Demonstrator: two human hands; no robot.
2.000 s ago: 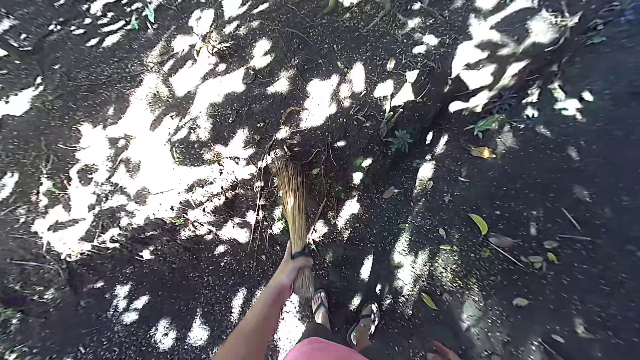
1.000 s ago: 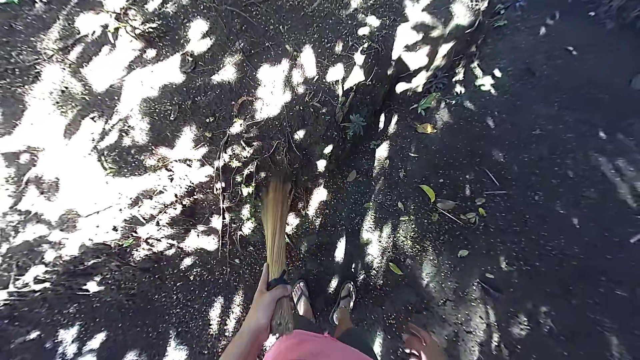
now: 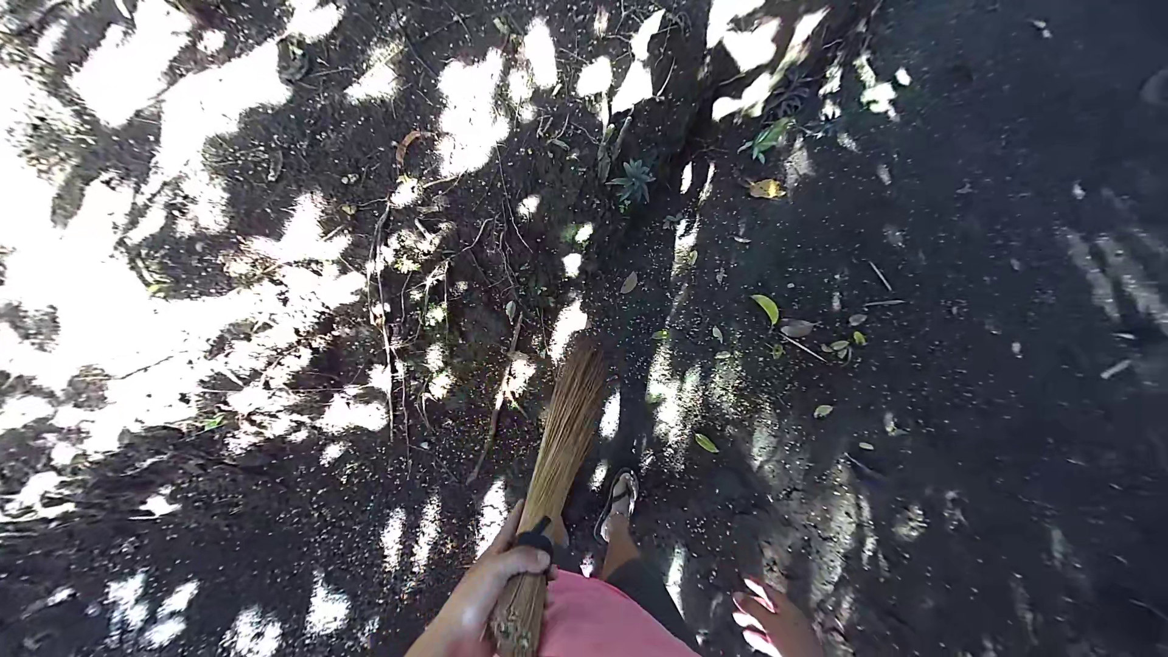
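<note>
A stick broom [image 3: 561, 438] of thin tan bristles, bound with a black band, slants up from the bottom middle, its bristle tips over the dark soil. My left hand [image 3: 493, 579] is closed around its bound end at the band. Low on the right, my right hand [image 3: 771, 616] hangs apart from the broom, holding nothing, its fingers somewhat spread and partly sunlit. A sandalled foot [image 3: 620, 502] shows just right of the broom; the other foot is mostly hidden behind it.
Exposed roots [image 3: 383, 310] and twigs run along a rough soil bank on the left. A small green plant [image 3: 632, 181] grows at its edge. Fallen leaves, among them a yellow one [image 3: 766, 189] and a green one [image 3: 766, 308], lie on the dark ground to the right.
The broom's bristle end has swung right, away from the roots, with my left hand still around it. My right hand has come further into view. The view has shifted.
</note>
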